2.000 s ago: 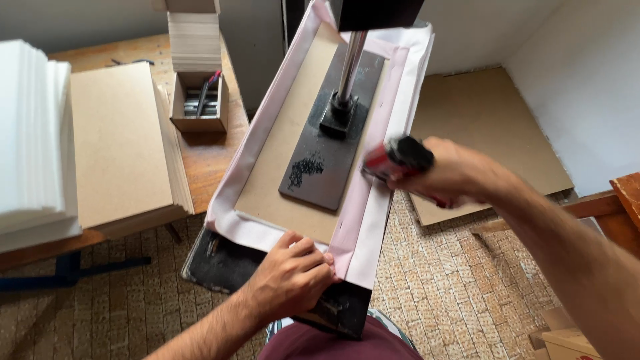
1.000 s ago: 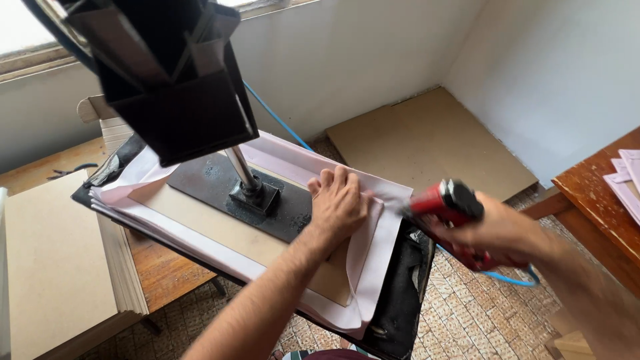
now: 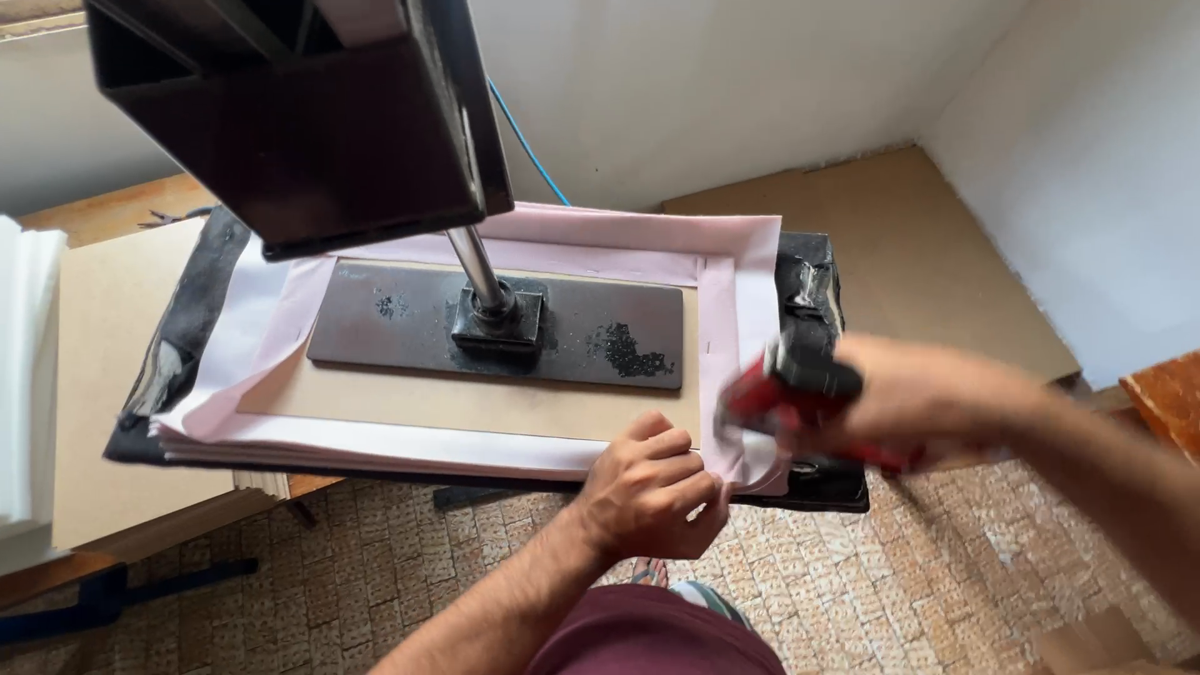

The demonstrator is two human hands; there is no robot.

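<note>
A steel press plate [image 3: 581, 323] on a metal rod [image 3: 480, 272] bears down on a tan fibreboard panel [image 3: 375, 403]. Pink and white fabric [image 3: 553, 258] is folded over the panel's edges, with a few staples showing at the right and top. All of it lies on a black padded platform [image 3: 811, 272]. My left hand [image 3: 656, 487] pinches the fabric at the near right corner. In my right hand [image 3: 891, 394] is a red and black staple gun [image 3: 787, 389], blurred, its nose over the fabric of the right edge near that corner.
A black metal housing [image 3: 291, 141] hangs over the upper left. Stacked fibreboard panels [image 3: 122, 375] and white foam sheets [image 3: 23, 375] are on a wooden table at left. A large board [image 3: 900, 253] lies by the wall, a blue hose [image 3: 525, 141] behind the press, a wooden table [image 3: 1167, 394] at right.
The platform with the panel has turned, and the view has shifted. My left hand has gone from the fabric beside the plate to the near right corner. The staple gun stays in my right hand.
</note>
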